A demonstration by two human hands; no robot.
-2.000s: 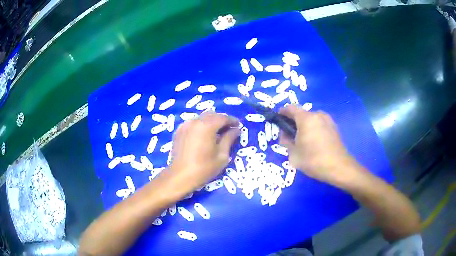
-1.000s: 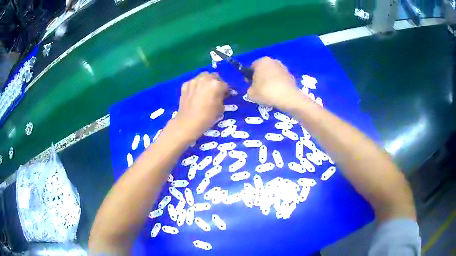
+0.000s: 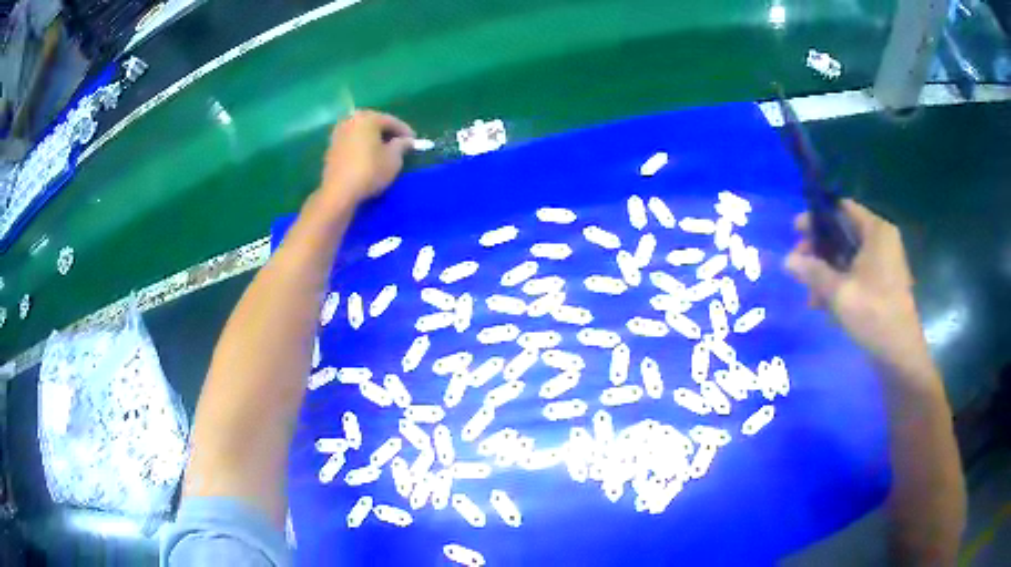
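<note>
Many small white plates (image 3: 554, 410) lie scattered on the blue mat (image 3: 820, 465), with a dense pile near its front. My left hand (image 3: 364, 155) is over the green belt beyond the mat's far edge, its fingertips closed on a small white piece (image 3: 422, 144), too small to identify surely. A white housing (image 3: 481, 137) sits just right of it by the mat's far edge. My right hand (image 3: 870, 271) is at the mat's right side and holds a slim dark tool (image 3: 818, 194), its tip pointing up and away.
The green conveyor belt (image 3: 621, 55) runs beyond the mat, with another white housing (image 3: 823, 63) at the upper right beside a grey post (image 3: 909, 55). A clear bag of white parts (image 3: 111, 426) lies on the dark bench at left. More white parts lie at far left.
My hands were close together near the mat's far edge; now they are wide apart. The left has moved left over the belt, the right has moved right with the tool.
</note>
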